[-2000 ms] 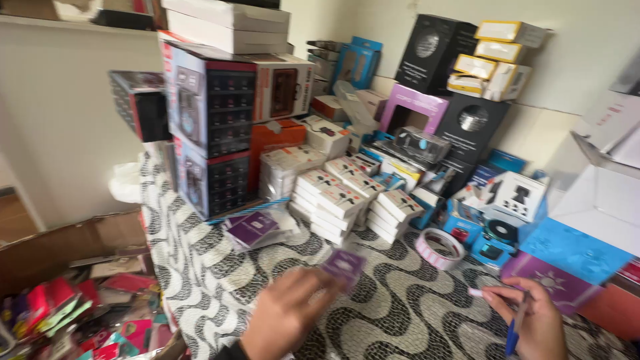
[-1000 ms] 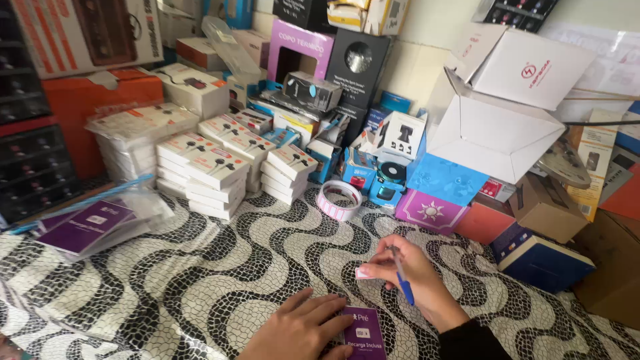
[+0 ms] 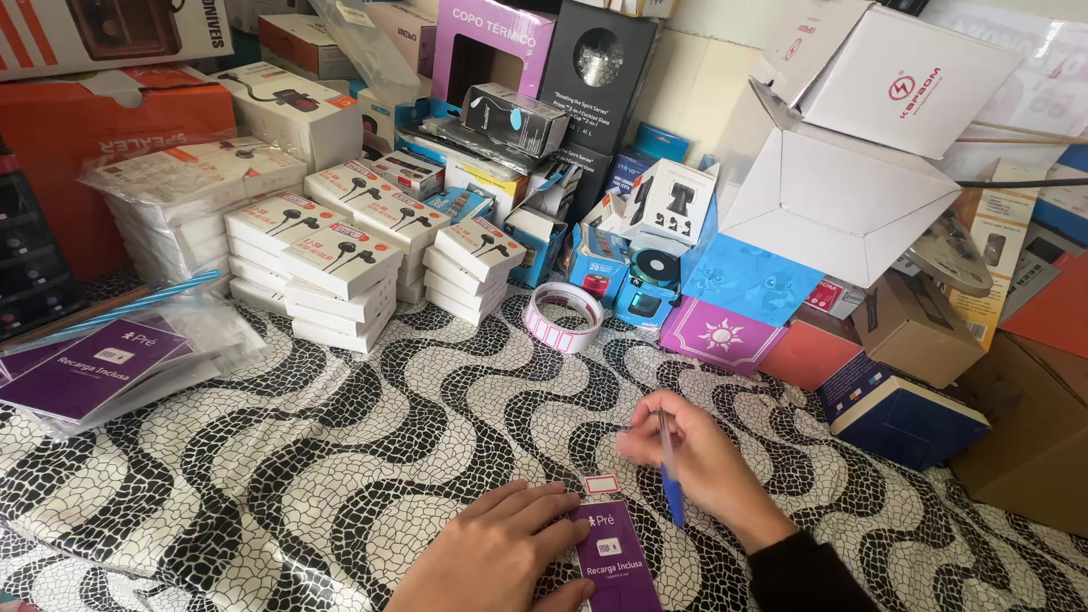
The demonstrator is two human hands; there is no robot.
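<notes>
My left hand (image 3: 510, 552) lies flat with its fingers on the left edge of a purple SIM card packet (image 3: 614, 557). Just beyond the packet's top edge is a small white label with a red border (image 3: 602, 484). My right hand (image 3: 693, 450) holds a blue-capped pen (image 3: 671, 476) between its fingers, cap end down, to the right of the label. Farther back stands a roll of red-bordered labels (image 3: 563, 318). More purple packets (image 3: 93, 365) lie in clear plastic at the left.
Stacked white earphone boxes (image 3: 340, 259) stand behind, left of the roll. An open white carton (image 3: 837, 195) rests on a blue and purple box (image 3: 722, 336) at the right. A dark blue box (image 3: 909, 421) and a brown carton (image 3: 1028, 442) sit at the far right. A patterned cloth covers the table.
The purple packet, at first lifted in my left hand, now lies on the table under its fingers. A small label, a second ago at my right fingertips, now shows beyond the packet.
</notes>
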